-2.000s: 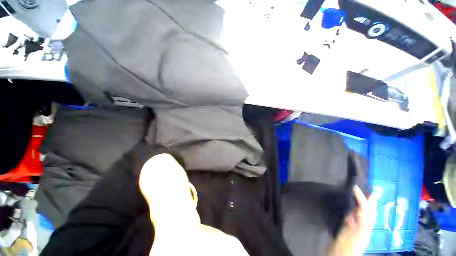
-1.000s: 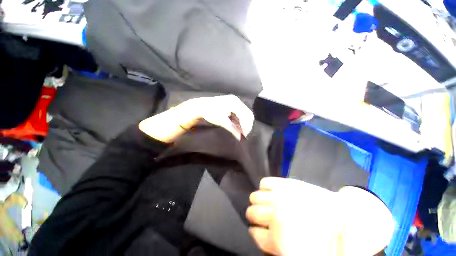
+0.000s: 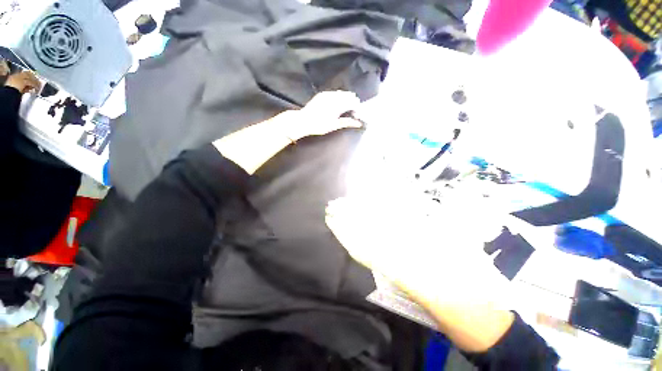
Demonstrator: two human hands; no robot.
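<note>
A large dark grey cloth panel (image 3: 290, 210) lies over the white table and down across my lap. My left hand (image 3: 327, 116) is on the cloth near its right edge, beside the white sewing machine (image 3: 522, 94), with fingers bent at the cloth. My right hand (image 3: 363, 235) lies near the cloth edge, nearer to me, and is overexposed, so its fingers are hard to make out. The needle area is washed out by glare.
A pink cone (image 3: 508, 22) stands at the top. Dark scraps (image 3: 511, 251) and a black flat rectangle (image 3: 604, 311) lie on the right of the table. A grey motor housing (image 3: 69, 47) and another person's hand (image 3: 24, 81) are at the left.
The view has shifted and now shows the machine head. Both hands have moved from the lap up to the cloth on the table. The cloth now covers more of the lap.
</note>
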